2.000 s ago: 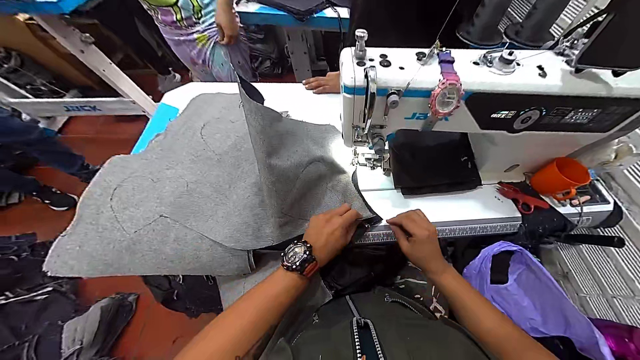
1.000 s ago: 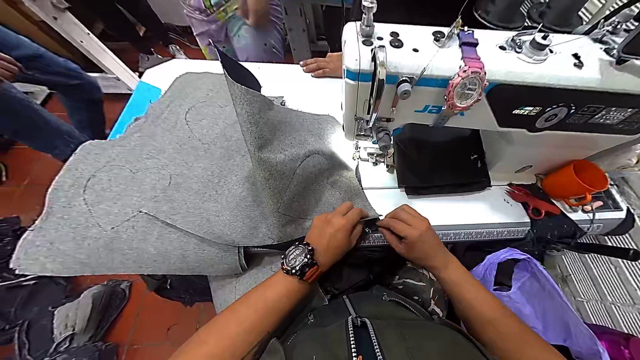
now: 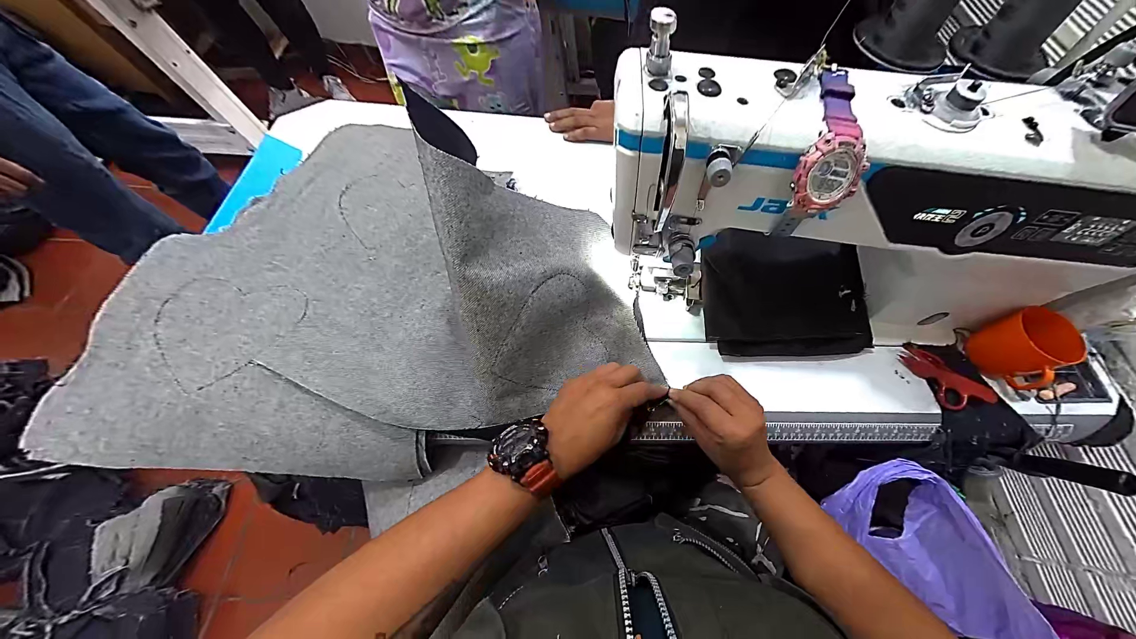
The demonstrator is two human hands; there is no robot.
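Note:
A large piece of grey denim fabric point(image 3: 355, 311), dark on its other face and marked with stitched heart outlines, lies across the sewing table, partly folded over. My left hand point(image 3: 599, 417), with a black and red watch at the wrist, pinches its near right corner. Thumb and fingertips of my right hand point(image 3: 723, 422) meet the left fingertips at that same corner, just over the table's front edge. Above and behind the hands is the presser foot point(image 3: 670, 282) of a white Jack sewing machine point(image 3: 754, 169); the fabric's right edge runs close beside it.
Folded black cloth point(image 3: 785, 293) lies under the machine arm, where a pink and purple watch point(image 3: 832, 169) hangs. Red scissors point(image 3: 950, 377) and an orange mug point(image 3: 1025, 342) stand right. A purple bag point(image 3: 941, 550) is below. Another person's hand point(image 3: 583, 121) rests on the far table edge.
My right hand has come in against my left at the fabric corner, where a small gap showed two seconds ago. A person in jeans has come into view at the left.

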